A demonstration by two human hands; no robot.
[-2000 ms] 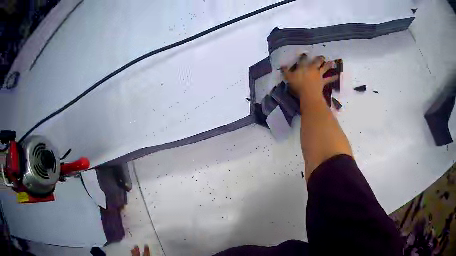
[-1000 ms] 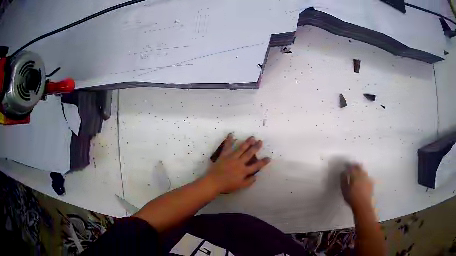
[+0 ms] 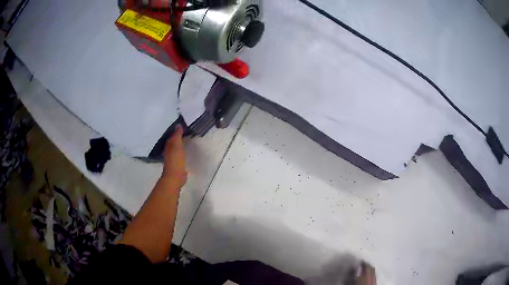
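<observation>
My left hand point(image 3: 175, 156) is at the dark cut edge of the left fabric stack, which has white paper point(image 3: 111, 92) on top. Its fingertips touch or almost touch the edge; whether they grip it is hidden. My right hand point(image 3: 365, 274) is small, blurred and cut off by the bottom edge of the picture, so its hold cannot be told. The red and silver cutting machine point(image 3: 215, 33) stands above the left stack, with no hand on it. The long paper-covered fabric lay point(image 3: 318, 83) runs to the right, its dark layered edge facing me.
A black scrap point(image 3: 97, 155) lies near the table's left edge. A black cord point(image 3: 390, 54) crosses the lay. Another dark piece point(image 3: 484, 275) shows at the bottom right corner. Scraps point(image 3: 67, 222) cover the floor at lower left. The table point(image 3: 268, 206) has a panel seam.
The view has swung left, bringing the machine to the upper middle. My left hand has gone from the bare table to the left stack's edge. My right hand is now at the bottom edge.
</observation>
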